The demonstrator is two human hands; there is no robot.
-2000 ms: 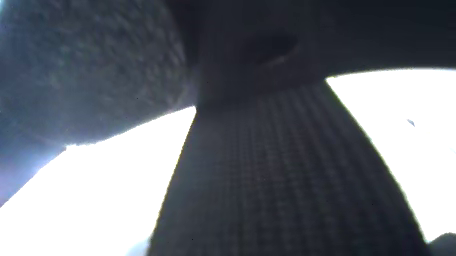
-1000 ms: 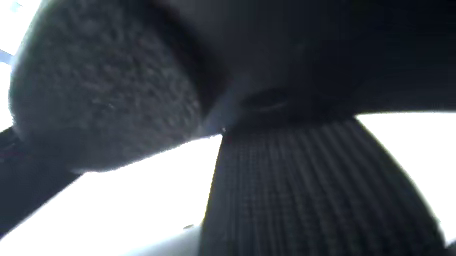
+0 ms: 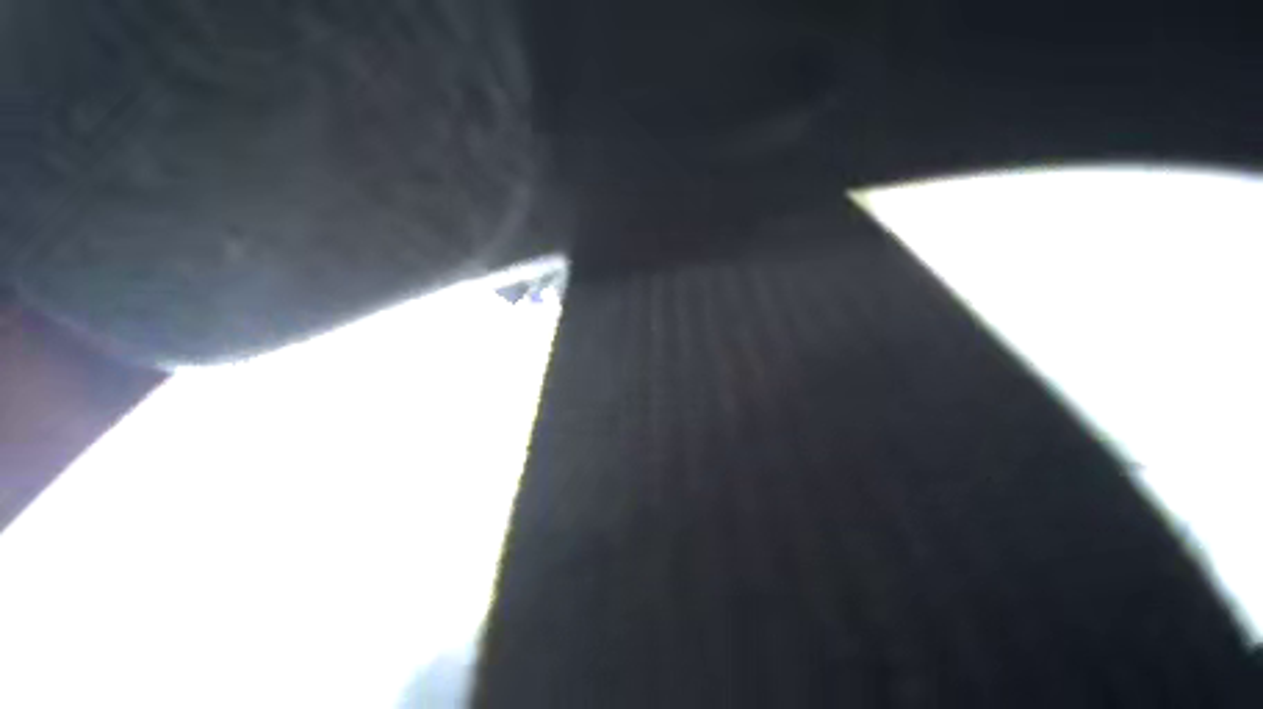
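Neither my left hand nor my right hand shows in the head view. A wide black ribbed strap fills the centre and hides what lies in front of me. A dark, speckled, rounded foam pad covers the upper left. No work object can be made out.
The gaps left and right of the strap are washed out to white. A small grey-blue detail shows by the strap's upper left edge. A pale bluish patch shows at the bottom edge. Neither can be identified. The lower left corner is dim purple.
Since one second ago, the strap and foam pad have shifted up and somewhat left in the picture. The white gap on the right is larger. A small grey-blue detail now shows beside the strap.
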